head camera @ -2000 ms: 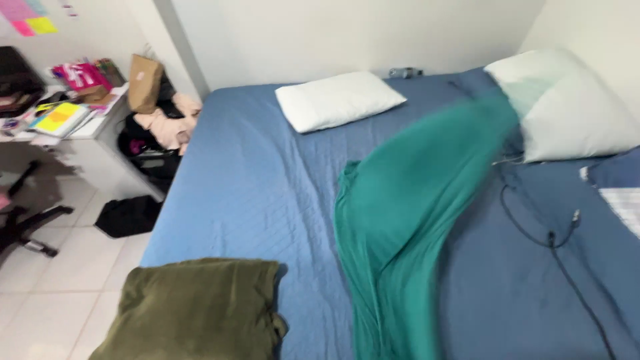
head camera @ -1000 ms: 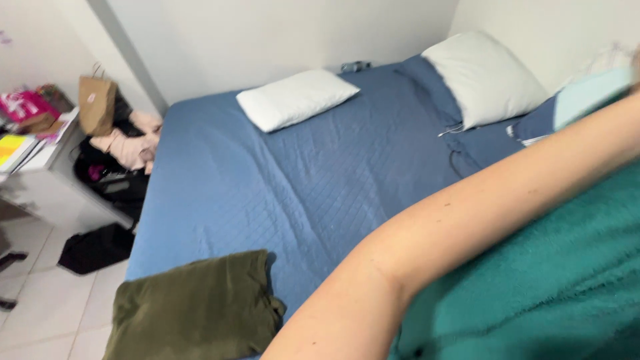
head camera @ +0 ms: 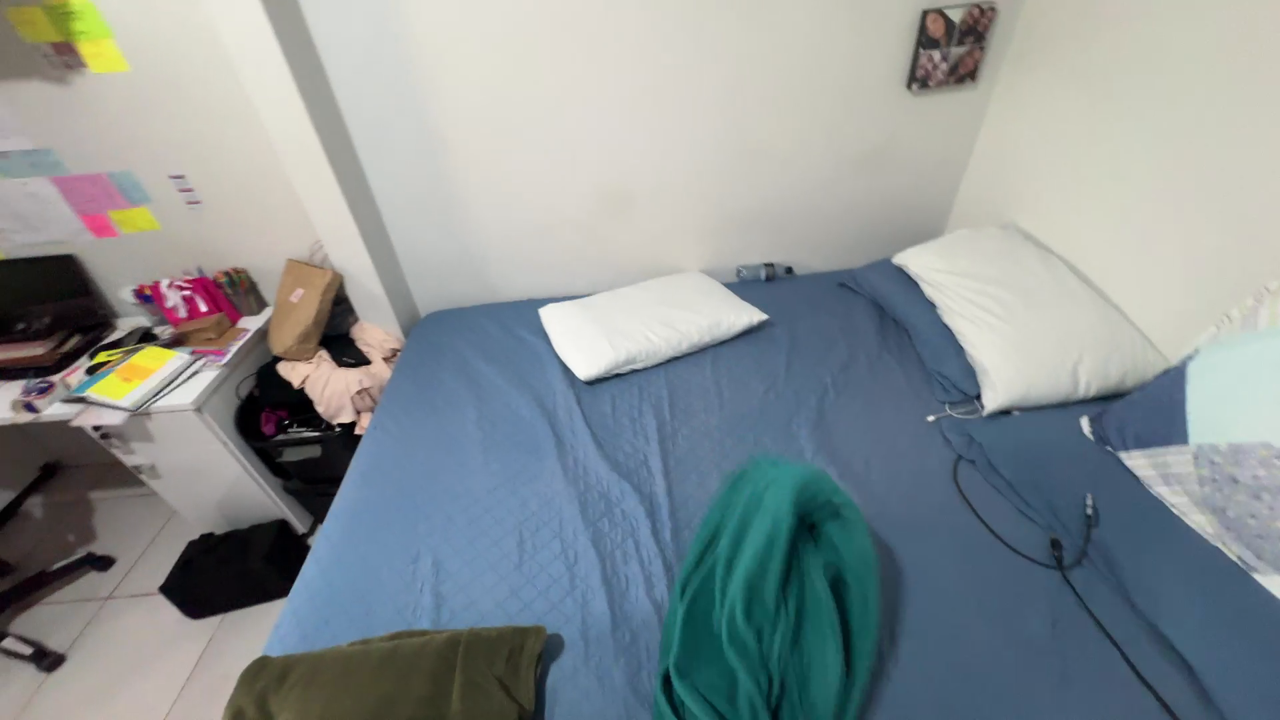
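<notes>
A teal blanket (head camera: 775,600), bunched into upright folds, rises from the bottom edge of the head view over the blue fitted sheet (head camera: 500,480). Neither of my hands shows, so whether one holds the blanket is hidden. At the lower left of the bed lies a folded olive-green cloth (head camera: 400,680). A flat white pillow (head camera: 650,320) rests near the far edge, and a larger white pillow (head camera: 1030,320) lies at the right corner. A black cable (head camera: 1100,620) with a connector runs over the sheet at the right.
A clear bottle (head camera: 762,271) lies by the wall. A patchwork quilt (head camera: 1210,480) is at the right edge. Left of the bed stand a white desk (head camera: 190,450), a brown paper bag (head camera: 303,310) and a black bin with clothes (head camera: 310,460). A black bag (head camera: 235,565) lies on the floor.
The teal blanket, spread long across the bed two seconds ago, is now bunched at the bottom centre. The arm that crossed the view one second ago is out of sight.
</notes>
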